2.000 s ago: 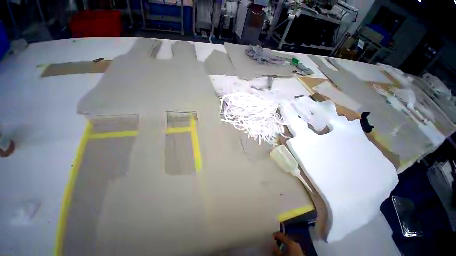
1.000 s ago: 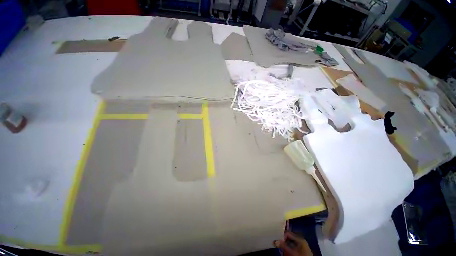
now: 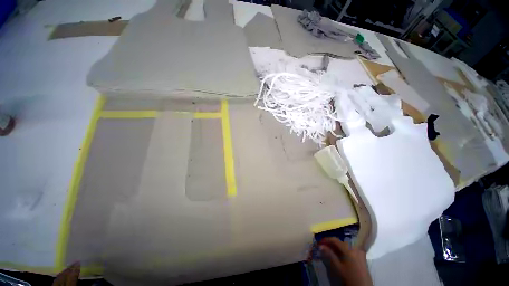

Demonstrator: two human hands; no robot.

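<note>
A grey-beige sheet [image 3: 167, 223] lies over the area marked with yellow tape [image 3: 72, 190]; its near edge is blurred and its outline is faint. My left hand [image 3: 67, 275] is at the bottom left, at the table's near edge, largely cut off by the picture. My right hand [image 3: 343, 260] is at the bottom, below the short yellow tape strip, with bent fingers; whether it grips anything is unclear. A cream squeeze bottle [image 3: 332, 163] lies against the stack of white vest-shaped panels [image 3: 396, 184], its nozzle towards me.
A tangled heap of white strips [image 3: 296, 103] lies behind the bottle. Grey vest-shaped sheets [image 3: 173, 56] lie beyond the tape. Grey scraps [image 3: 315, 25] are at the far side. A black item [image 3: 432, 127] lies by the white stack. A small brown bottle [image 3: 6, 124] is at the left edge.
My left hand has come into view at bottom left. More of my right hand and forearm shows. The sheet's near edge has become blurred. The view has shifted.
</note>
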